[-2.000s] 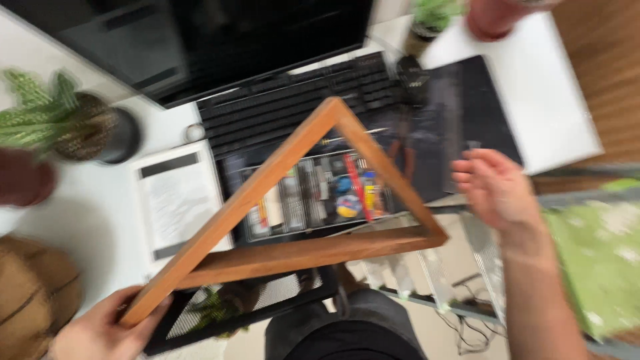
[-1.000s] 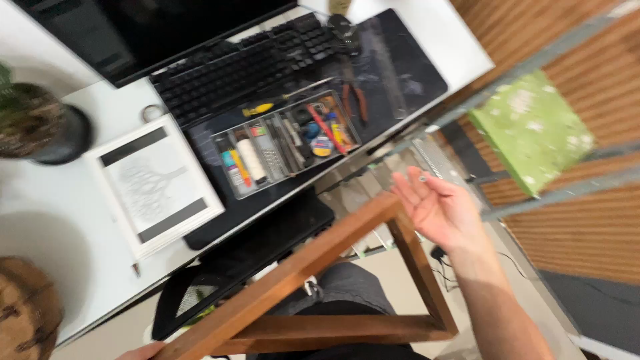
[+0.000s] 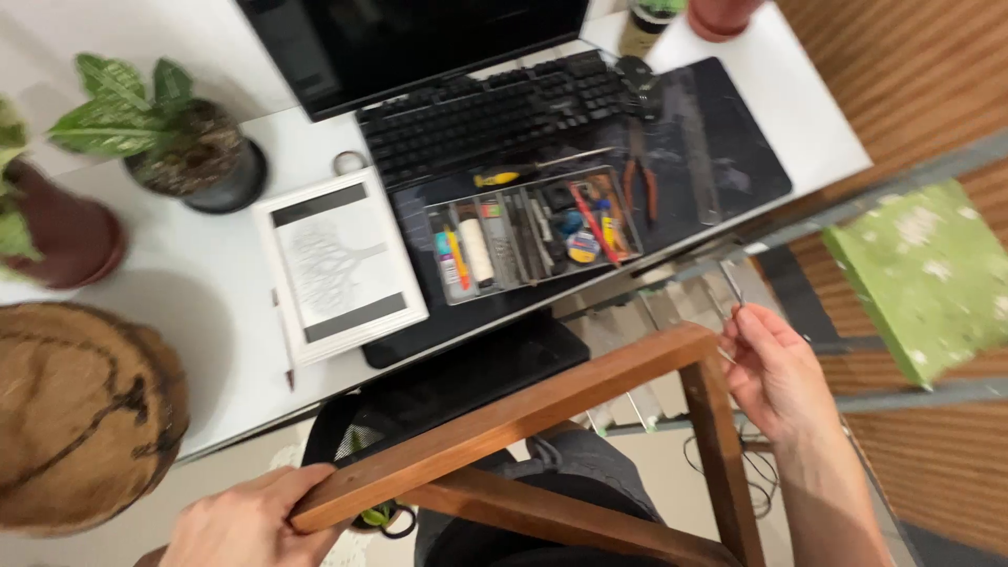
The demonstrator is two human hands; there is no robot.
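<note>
My left hand [image 3: 250, 516] grips the lower left end of a triangular wooden frame [image 3: 512, 417], held in front of my lap. Near the frame's upper right corner, my right hand [image 3: 776, 370] pinches a small thin metal piece [image 3: 734, 285] between thumb and fingers; what exactly it is cannot be told. On the desk beyond the frame lies a compartment tray [image 3: 538, 281] of pens, a white roll and small tools. A yellow-handled screwdriver [image 3: 498, 179] rests behind the tray, and pliers with orange-red handles [image 3: 650, 193] are at its right.
A keyboard [image 3: 496, 118], mouse [image 3: 639, 85], monitor [image 3: 441, 39] and clear ruler [image 3: 699, 150] are on the desk. At left are a framed tree drawing [image 3: 335, 260], potted plants [image 3: 197, 157] and a round wood slab [image 3: 79, 417]. A green floral box [image 3: 929, 276] lies to the right.
The wooden frame, earlier held over the tray, is now lower and closer to my lap. My right hand, more open a second ago, now has its fingers drawn together near the frame's corner.
</note>
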